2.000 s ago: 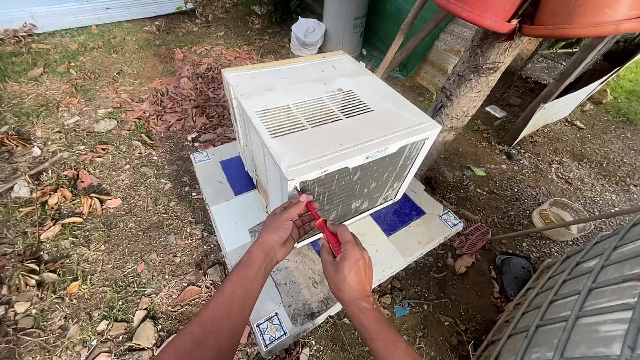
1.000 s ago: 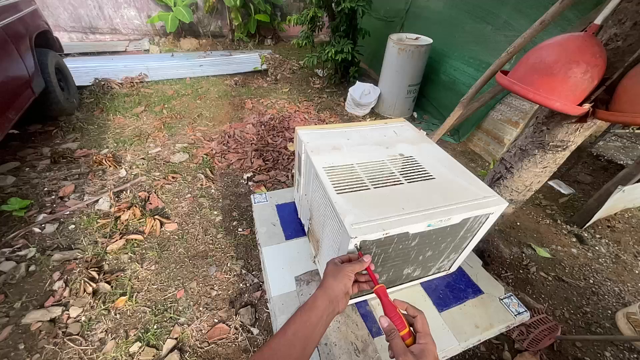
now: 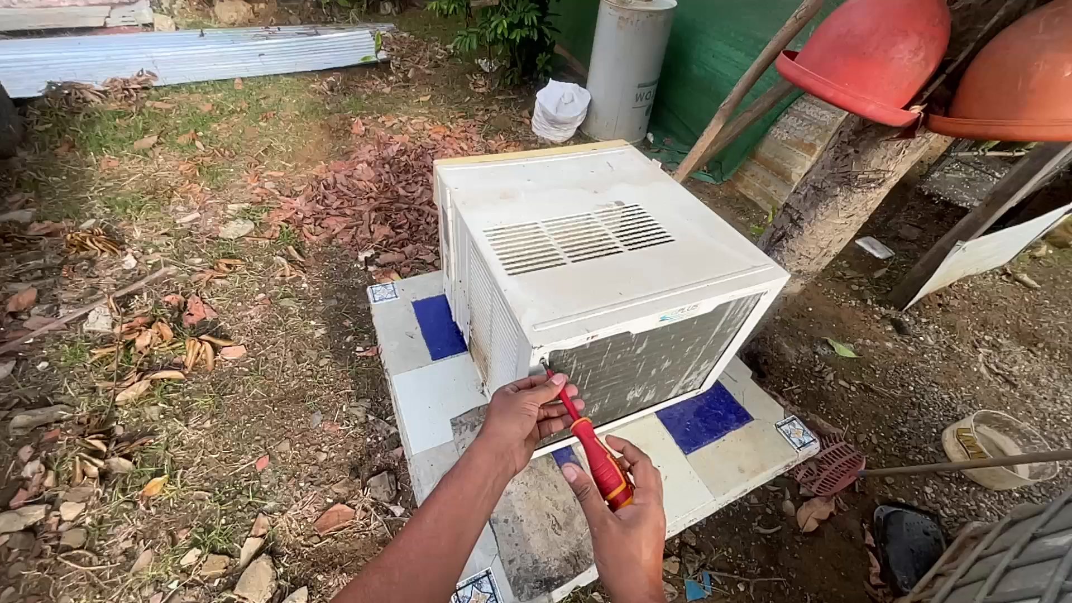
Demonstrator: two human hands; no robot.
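Observation:
A white window air conditioner rests on a tiled slab, its grille side facing me. My right hand holds the handle of a red insulated screwdriver, fingers partly open around it. My left hand steadies the red shaft between thumb and fingers near the tip. The screwdriver's tip meets the upper left corner of the casing's front frame, beside the grey finned coil. The tip's fit in the screw head is too small to tell.
A tree trunk and red plastic tubs stand at the right. Behind are a metal cylinder and a white sack. A pink plastic piece lies by the slab's right corner; dry leaves cover ground at left.
My right hand has shifted back along the screwdriver handle, which shows more of its length than two seconds ago. The left hand stays at the shaft. The view has swung about.

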